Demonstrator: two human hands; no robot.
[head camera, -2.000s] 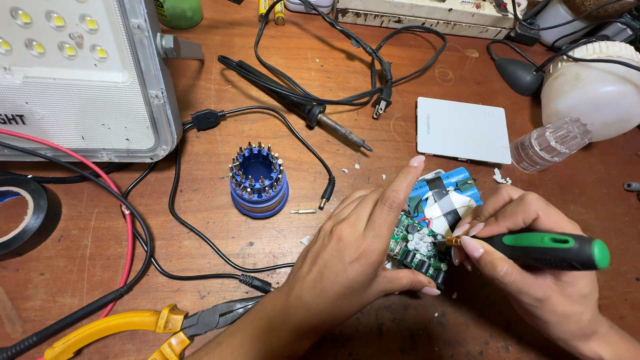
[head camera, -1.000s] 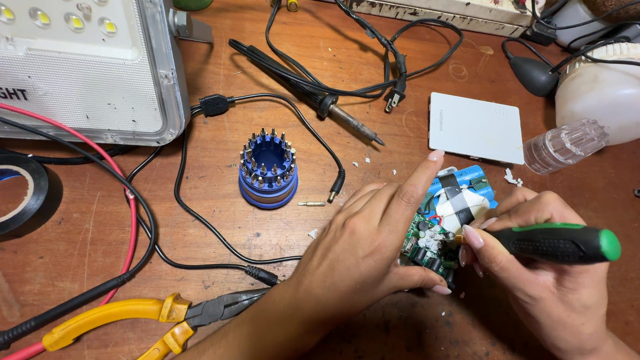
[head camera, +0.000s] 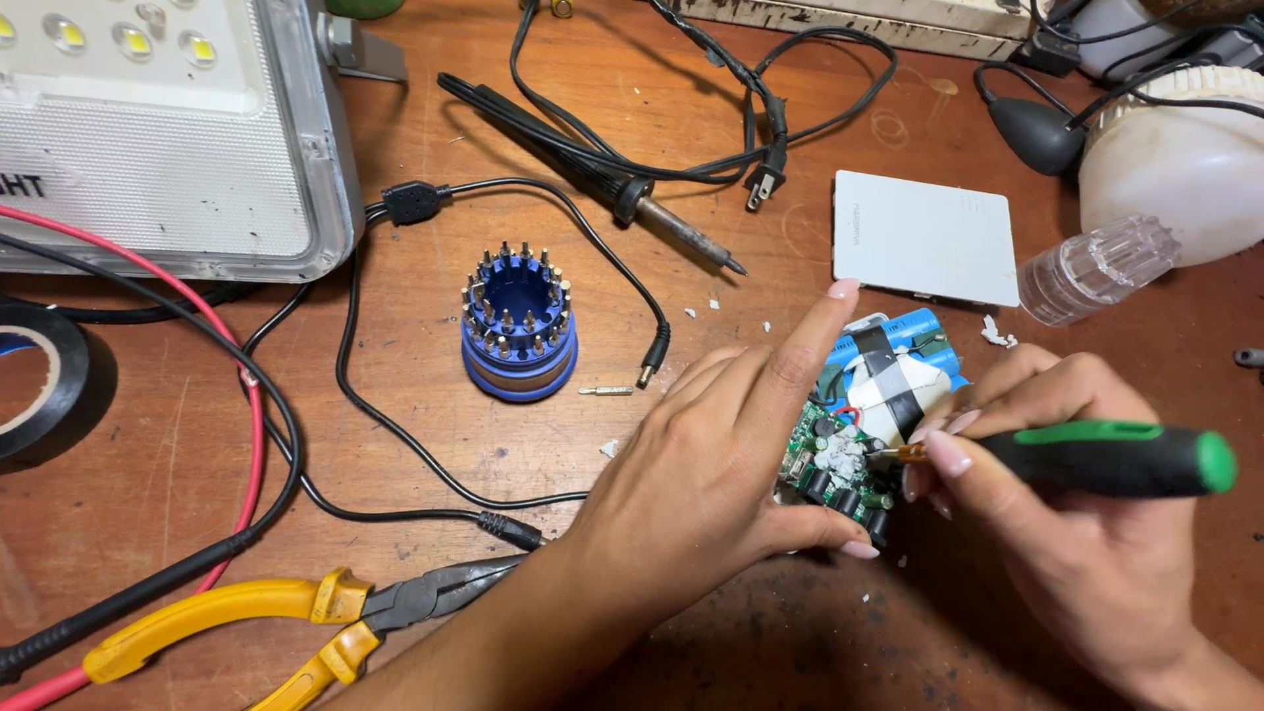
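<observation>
My left hand (head camera: 706, 449) grips the edge of a green circuit board (head camera: 825, 459), thumb along its lower side and index finger stretched past its upper left. White, crumbly residue (head camera: 842, 454) covers the board's middle among black and green components. Behind the board lie blue cylindrical battery cells (head camera: 913, 331) crossed by black tape (head camera: 889, 380) over a white patch. In my right hand (head camera: 1052, 494) is a green-and-black screwdriver (head camera: 1096, 459), held near its shaft. Its tip touches or nearly touches the residue; the exact contact is hard to see.
Left of my hands stand a blue bit holder (head camera: 520, 346), a loose bit (head camera: 605, 391) and yellow-handled pliers (head camera: 227, 607). A soldering iron (head camera: 681, 229), a white flat case (head camera: 923, 237) and a clear ribbed plastic piece (head camera: 1096, 272) lie behind. A floodlight (head camera: 178, 168), tape roll (head camera: 39, 380) and cables surround them.
The screwdriver tip has stayed at the white residue, with only small shifts of my right hand. My left hand keeps its hold on the board.
</observation>
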